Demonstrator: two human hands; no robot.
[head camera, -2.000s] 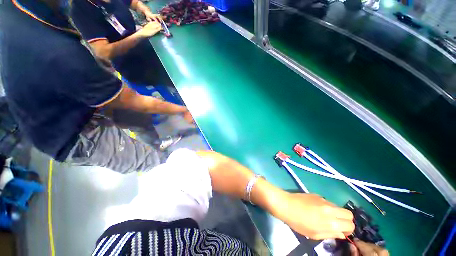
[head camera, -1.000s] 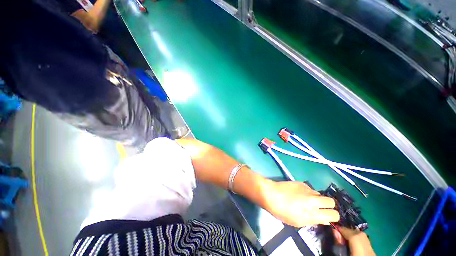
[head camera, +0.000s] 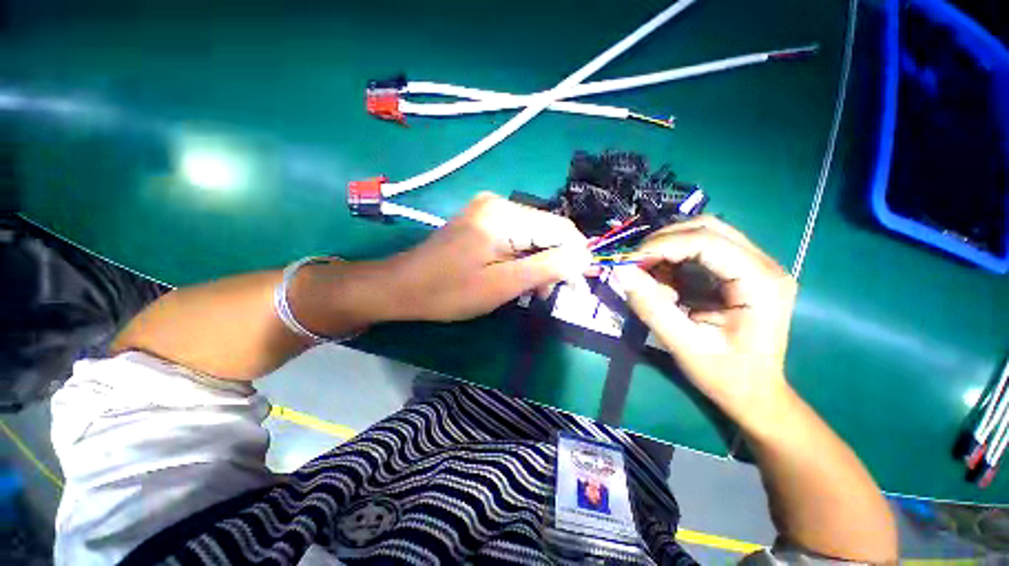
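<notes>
My left hand (head camera: 492, 260) is closed around a white cable end, thin coloured wires showing past its fingertips. My right hand (head camera: 714, 304) pinches at these wire ends just to the right; whether it also holds a small part cannot be told. A red-and-black plug (head camera: 366, 198) lies left of my hands; one of its white leads (head camera: 412, 215) runs under my left hand. A second red-and-black plug (head camera: 387, 100) lies above it, with crossing white leads (head camera: 620, 80). A heap of black housings (head camera: 620, 182) lies just above my fingers. The white sheet (head camera: 586, 310) shows below them.
A blue tray (head camera: 882, 133) with dark contents stands at the upper right. Cables with red-and-black ends (head camera: 979, 453) lie at the right edge. Black tape (head camera: 620, 381) crosses the sheet. The green bench's near edge (head camera: 487, 390) runs past my striped clothing and a badge (head camera: 592, 492).
The view has swung right and down; the other people have left the picture, and the blue tray now shows more fully. Both hands are now fully visible, with coloured wires between their fingertips.
</notes>
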